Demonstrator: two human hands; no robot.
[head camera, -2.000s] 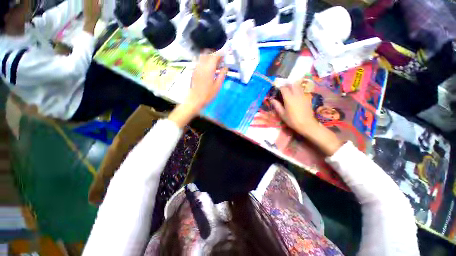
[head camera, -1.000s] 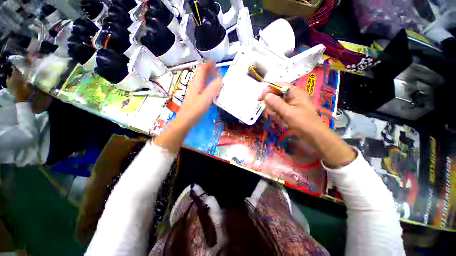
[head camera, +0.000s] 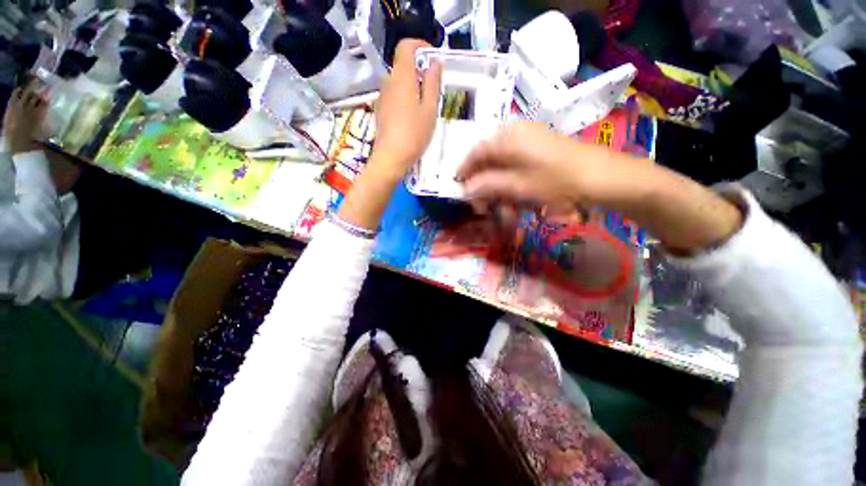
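Observation:
A white open rectangular housing (head camera: 451, 157) with a square hole inside lies on the bench in front of me, its open side facing up. My left hand (head camera: 406, 109) lies along the left edge of the housing, fingers pointing away from me. My right hand (head camera: 522, 169) is over the lower right part of the housing, its fingers bent at the rim; whether it pinches something small I cannot tell. A black camera head (head camera: 408, 27) in a white collar stands just behind my left fingertips.
Rows of white units with black heads (head camera: 215, 95) stand at the left and back. Another white unit (head camera: 551, 47) lies right of the housing. A red wire bundle (head camera: 646, 81) is behind it. An open carton (head camera: 161, 380) stands beside my lap. A person's hand (head camera: 24, 116) is at far left.
The housing now shows its open inside instead of its flat face. My left hand has come to its left edge. My right hand has moved down over its lower right, the forearm now reaching in from the right.

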